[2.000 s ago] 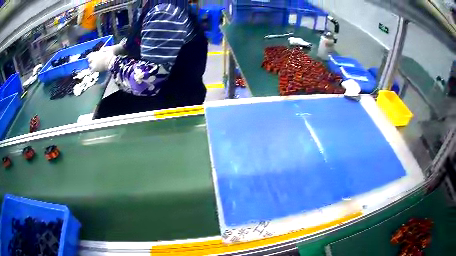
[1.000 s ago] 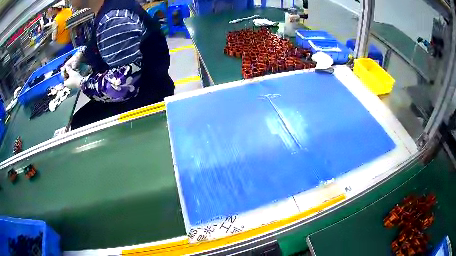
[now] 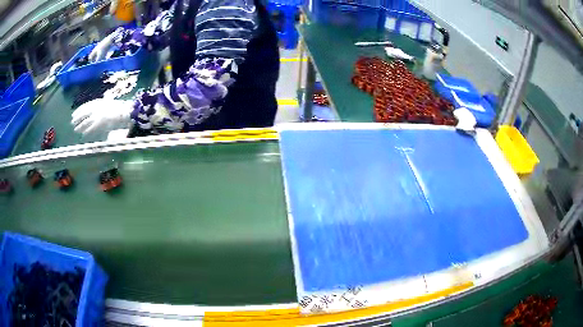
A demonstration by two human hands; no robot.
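Observation:
Neither of my hands is in the picture. Nearest in front of me, a blue sheet on a white board [image 3: 409,211] lies over the green conveyor belt [image 3: 198,223], with handwritten marks at its near left corner. Several copper coils with dark tops [image 3: 110,179] sit spaced along the belt at the left. A small heap of orange-brown coils [image 3: 532,311] lies on the green bench at the bottom right, cut off by the edge. A blue crate filled with dark pieces [image 3: 48,290] stands at the bottom left.
Across the belt a person in white gloves [image 3: 105,117] reaches over a green bench with a blue bin [image 3: 105,69] and loose black and white pieces. A large coil pile [image 3: 403,92] lies on the far bench. A yellow bin [image 3: 516,151] and a metal post [image 3: 519,80] stand right.
The view has swung left and back from one second ago. The other person's gloved hands have moved apart, one now near the belt's far rail. More coils show on the belt.

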